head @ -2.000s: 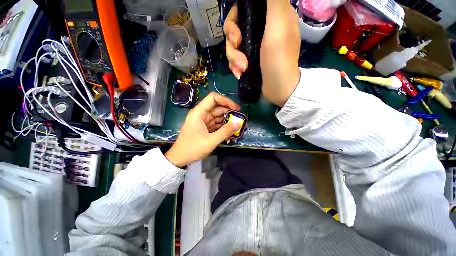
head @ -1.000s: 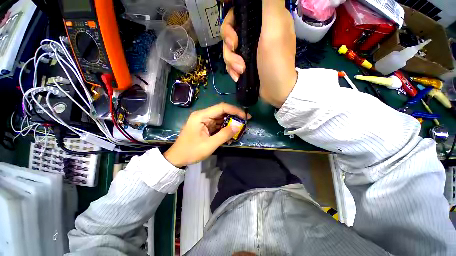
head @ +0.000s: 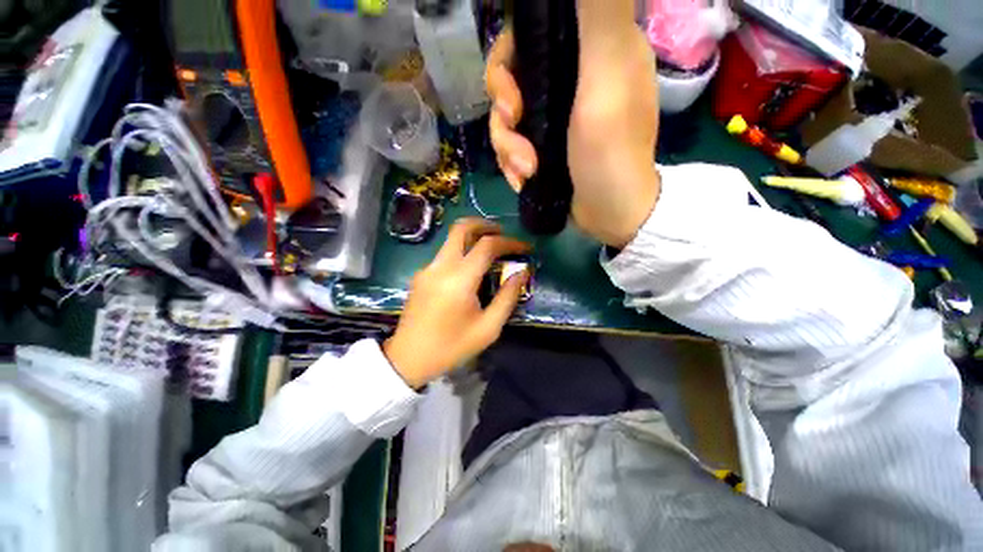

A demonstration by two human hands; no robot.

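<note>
My left hand (head: 458, 297) holds a small open smartwatch case (head: 511, 278) between thumb and fingers near the bench's front edge. A white-yellow block shows inside the case; the fingers hide part of it. My right hand (head: 604, 119) is wrapped around a thick black electric screwdriver (head: 544, 129), held upright just above and behind the watch. Its top is cut off by the picture's upper edge, and its tip cannot be made out. The picture is somewhat blurred.
Another watch (head: 411, 214) lies on the green bench beside gold bits (head: 437, 181) and a clear cup (head: 401, 129). At left are a multimeter (head: 221, 119), tangled white cables (head: 162, 194) and a watch tray (head: 162, 350). Hand tools (head: 878, 183) and a cardboard box (head: 916, 97) are at right.
The view has shifted, so the bench items sit further right. My left hand's fingers have spread and shifted around the watch. The screwdriver's lower end is a little further right in the picture.
</note>
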